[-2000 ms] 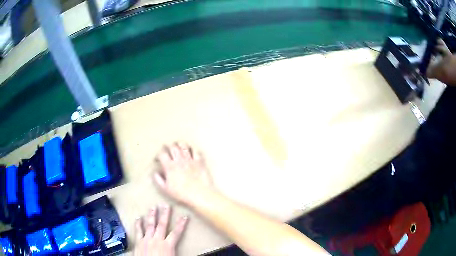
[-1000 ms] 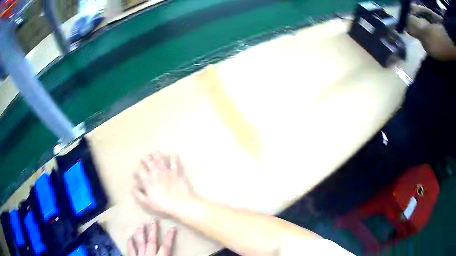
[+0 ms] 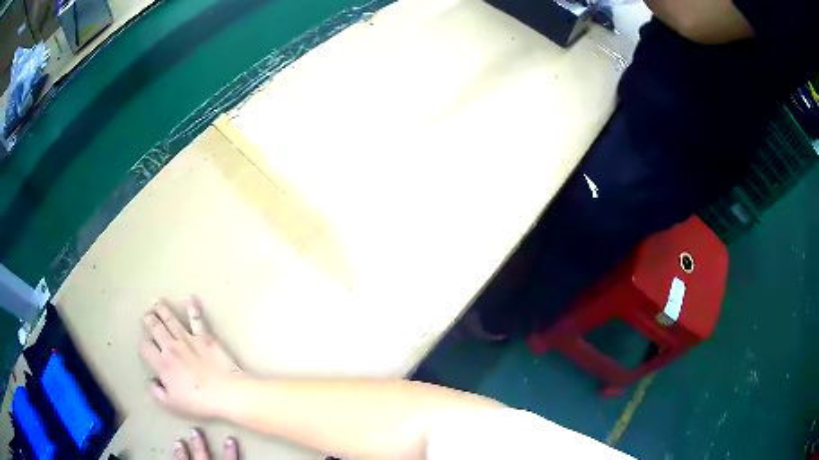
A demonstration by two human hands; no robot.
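Observation:
My right hand (image 3: 191, 364) lies palm down on the cardboard bench top (image 3: 296, 323), fingers apart and holding nothing. My left hand (image 3: 206, 447) is mostly cut off by the bottom edge; only its spread fingertips show, on the cardboard below my right hand. At the lower left, left of both hands and not touched, are black base covers (image 3: 99, 395) with bright blue battery packs (image 3: 70, 400), partly cut off by the picture's edge.
A green conveyor belt (image 3: 117, 117) runs along the far side, with a grey post (image 3: 18, 292) at left. A black box-shaped device (image 3: 548, 16) sits at the bench's far end. A person in dark clothes (image 3: 682, 126) stands at right beside a red stool (image 3: 678, 278).
The view has swung to the right, so the battery packs and my hands sit further left and lower. More of the person and stool shows. My hands still rest on the bench.

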